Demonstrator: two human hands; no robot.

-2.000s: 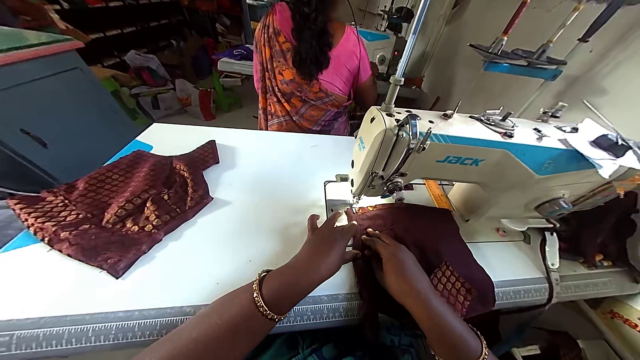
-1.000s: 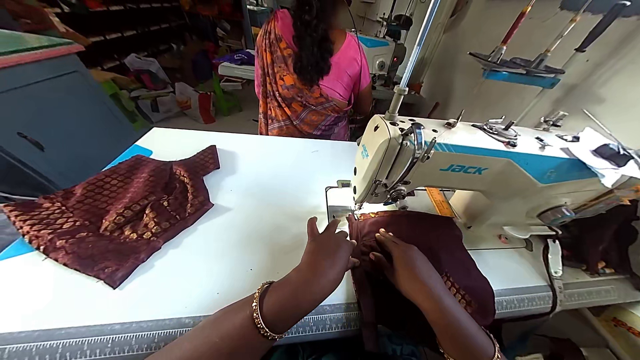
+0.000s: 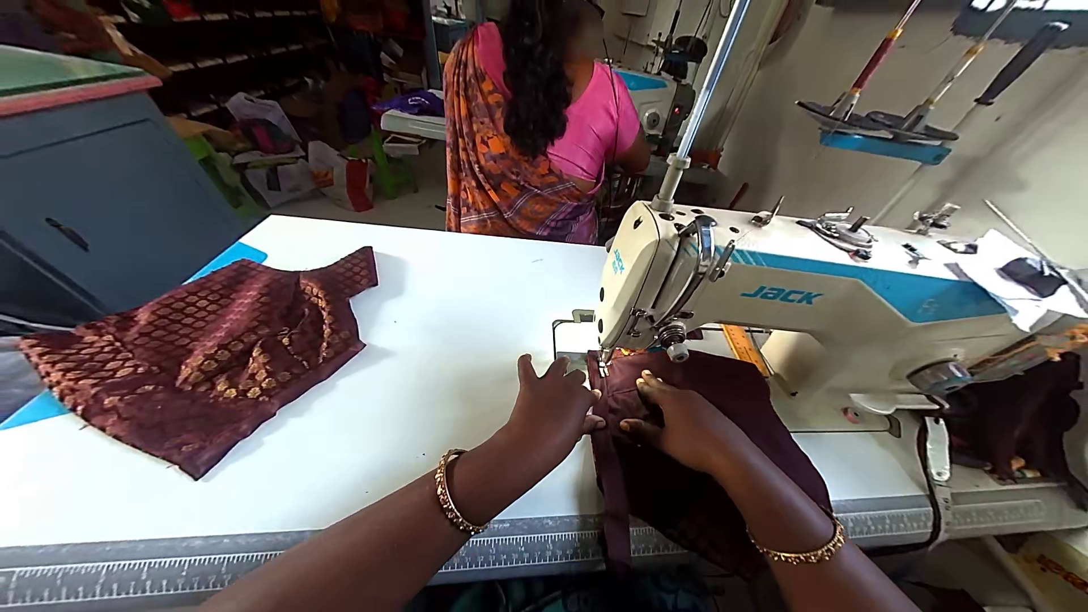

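Note:
Dark maroon fabric [image 3: 714, 382] lies under the presser foot [image 3: 604, 364] of a white Jack sewing machine [image 3: 799, 297], with a narrow strip [image 3: 614, 501] along its left edge hanging over the table front. At that edge, just below the foot, my left hand [image 3: 554, 404] pinches the fabric between thumb and fingers. My right hand [image 3: 680, 416] rests on the cloth just right of it, fingertips pressed down and thumb toward the strip; whether it grips any cloth cannot be told. A maroon brocade garment piece [image 3: 221, 348] with gold motifs lies flat on the left of the table.
The white machine table [image 3: 459, 306] has a ruler strip [image 3: 510, 544] along its front edge. An orange ruler [image 3: 745, 348] lies behind the machine's needle area. A thread stand [image 3: 884, 144] rises at right. A person [image 3: 544, 127] sits beyond the table; a blue-grey cabinet [image 3: 110, 187] stands left.
The maroon fabric under the machine has shifted and lies differently around my right hand, with less of its patterned part showing. Both hands stay close to the presser foot.

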